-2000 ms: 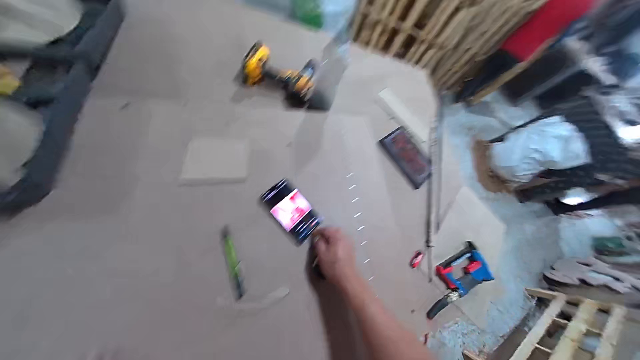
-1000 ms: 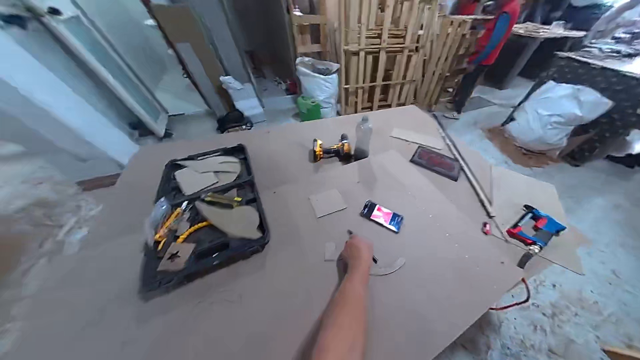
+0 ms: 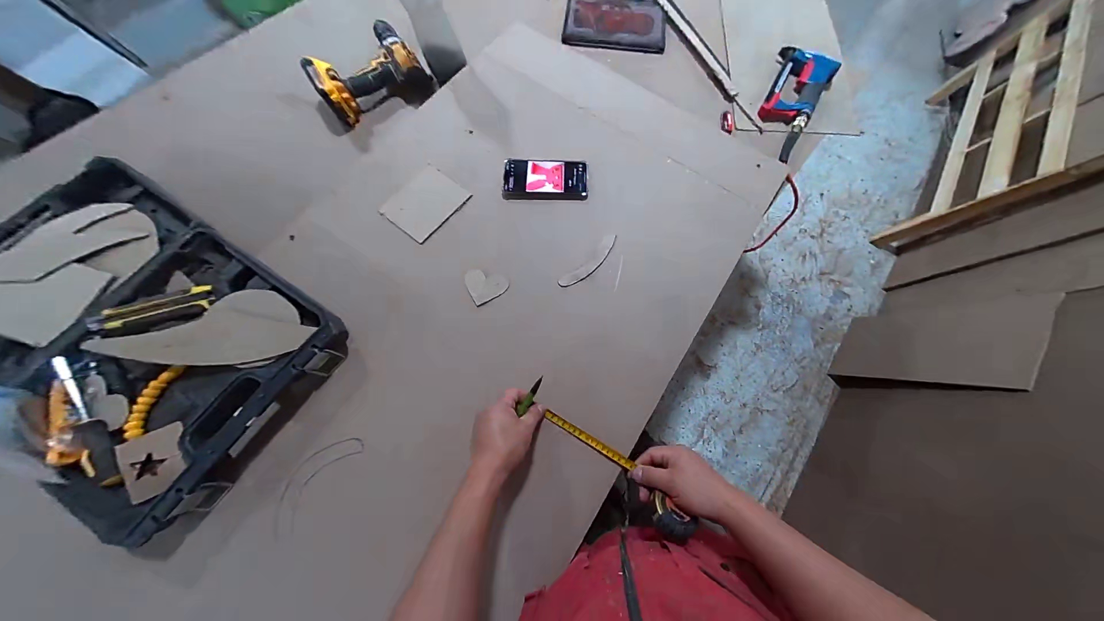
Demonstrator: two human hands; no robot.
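Observation:
My left hand (image 3: 504, 431) rests on the brown board (image 3: 483, 362), holding a green pencil (image 3: 529, 398) and the free end of a yellow tape measure blade (image 3: 591, 440). At the board's near edge, my right hand (image 3: 681, 483) grips the blade close to the tape's dark case (image 3: 673, 517). The blade runs between both hands. Farther up lie a small heart-shaped piece (image 3: 486, 287), a curved strip (image 3: 588, 262), a square piece (image 3: 425, 203) and a phone (image 3: 545, 179) with a lit screen. Curved pencil lines show left of my left forearm.
An open black tool case (image 3: 285, 388) with cut pieces and tools stands at left. A yellow cordless drill (image 3: 371, 78) lies farther back. At upper right are a blue and red air stapler (image 3: 798, 86) with a red hose (image 3: 780, 220), a dark box (image 3: 614, 26) and a wooden pallet frame (image 3: 1005, 112).
My right hand has come into view with the tape measure. My left hand now holds the tape's end and the pencil near the board's edge. The heart-shaped piece now shows.

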